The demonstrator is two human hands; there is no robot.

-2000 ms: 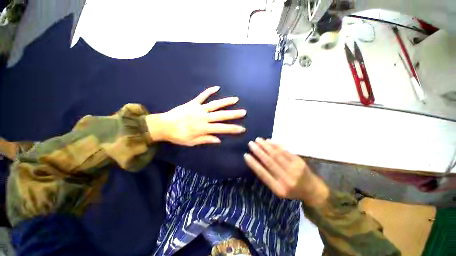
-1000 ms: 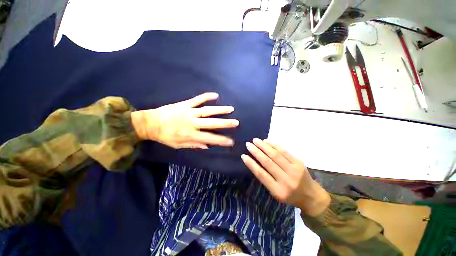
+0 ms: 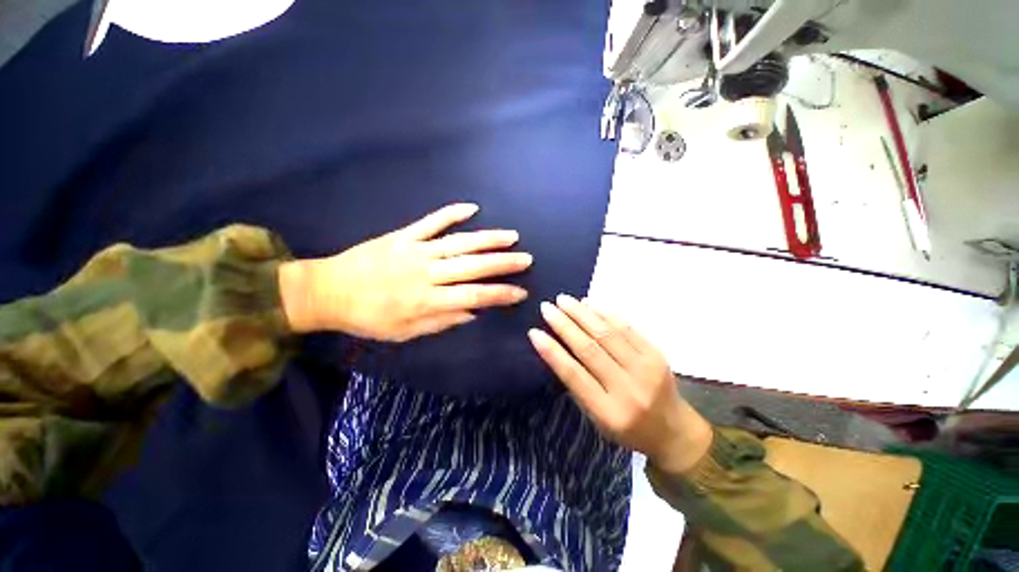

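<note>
A dark navy fabric panel (image 3: 335,145) lies flat on the white machine table, its straight right edge running up to the presser foot (image 3: 611,115) of the sewing machine (image 3: 715,45). My left hand (image 3: 413,274) lies palm down on the panel with its fingers spread, holding nothing. My right hand (image 3: 615,374) rests at the panel's right edge near the table front, fingers together and fairly straight, fingertips on the cloth, not gripping it.
Red-handled thread snips (image 3: 796,199), a small metal bobbin (image 3: 670,145), a white spool (image 3: 749,117) and a red and white stick (image 3: 903,156) lie right of the needle. A green crate (image 3: 950,503) stands at lower right, beyond a brown board (image 3: 855,492).
The panel has moved up and away past the presser foot, and its curved cut-out now sits at the top edge. Both hands have stayed in nearly the same place in view.
</note>
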